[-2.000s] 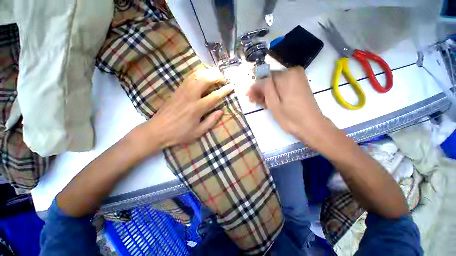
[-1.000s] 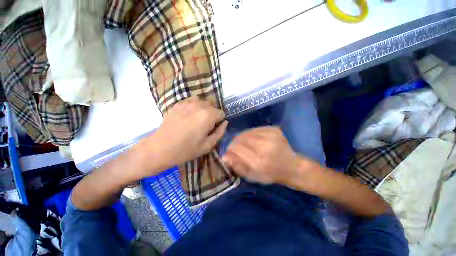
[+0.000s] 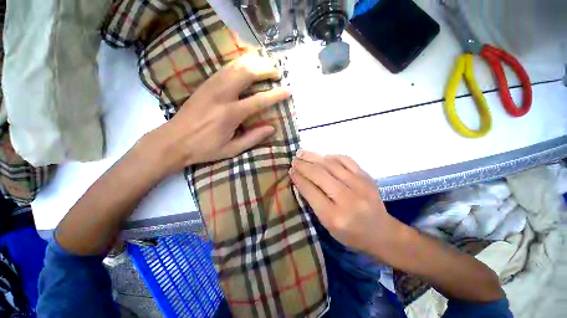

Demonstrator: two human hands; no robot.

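A tan plaid fabric sleeve or panel (image 3: 255,205) runs from the upper left of the white table over its front edge toward the lap. My left hand (image 3: 217,112) lies on it with fingers spread, fingertips close to the lit presser foot (image 3: 281,45). My right hand (image 3: 342,192) pinches the panel's right seam edge near the table's front edge. A grey guide (image 3: 334,57) stands right of the presser foot. The needle itself cannot be made out in the glare.
Scissors (image 3: 469,93) with yellow and red handles and a dark flat pad (image 3: 395,31) lie at the upper right. Cream fabric (image 3: 53,81) hangs at the left. A blue basket (image 3: 177,273) is below the table edge; a cream and plaid bundle (image 3: 497,217) is at lower right.
The view has swung back up to the machine. My left hand has moved from the panel's lower part to beside the presser foot. My right hand now holds the seam edge higher up the panel.
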